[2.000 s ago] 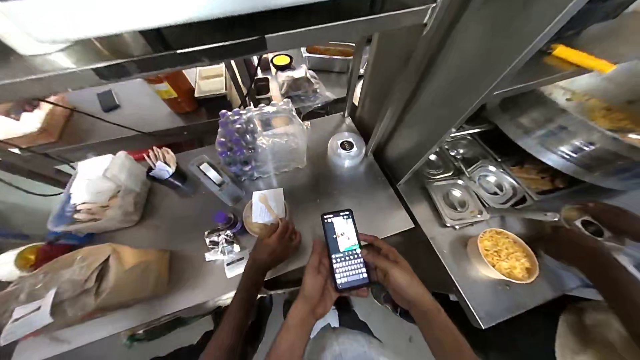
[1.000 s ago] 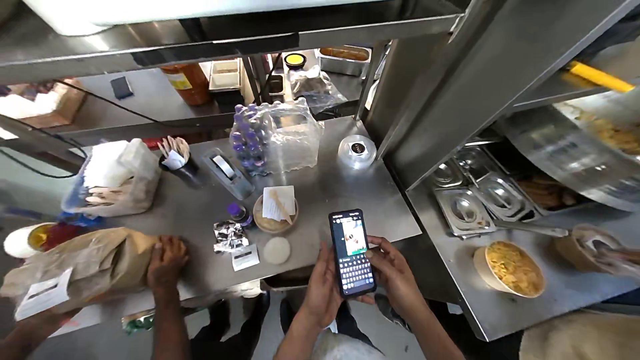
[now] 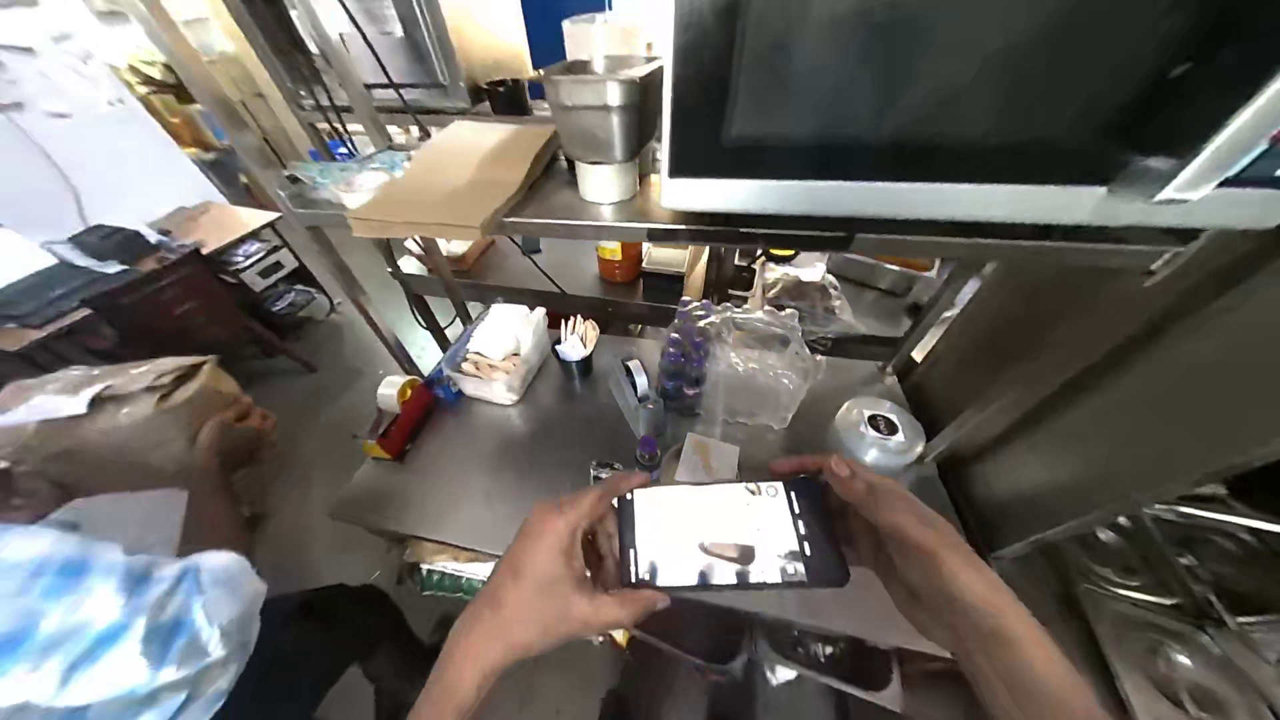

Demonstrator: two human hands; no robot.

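Note:
A black smartphone (image 3: 720, 535) is held sideways over the front edge of the steel counter, its bright screen facing me. My left hand (image 3: 560, 570) grips its left end, thumb below and index finger above. Around the right end my right hand (image 3: 900, 540) is closed, with a finger along the top edge. Just behind the phone lies a square paper (image 3: 708, 458), on a round container mostly hidden by the phone. A small purple-capped bottle (image 3: 648, 455) stands left of that paper. Shrink-wrapped purple-capped bottles (image 3: 685, 360) and a round clear-lidded container (image 3: 880, 432) are farther back.
The steel counter (image 3: 450, 490) bears a tape dispenser (image 3: 400, 415), a plastic tub of wooden cutlery (image 3: 500, 355) and a black cup (image 3: 575, 360). A steel shelf (image 3: 560, 235) overhangs it, with a microwave-like appliance (image 3: 900, 100). At left, another person holds a brown paper bag (image 3: 130, 430).
The phone has turned from upright to sideways, and its screen shows a picture instead of a keyboard. The other person has lifted the paper bag off the counter. My view has swung left and up.

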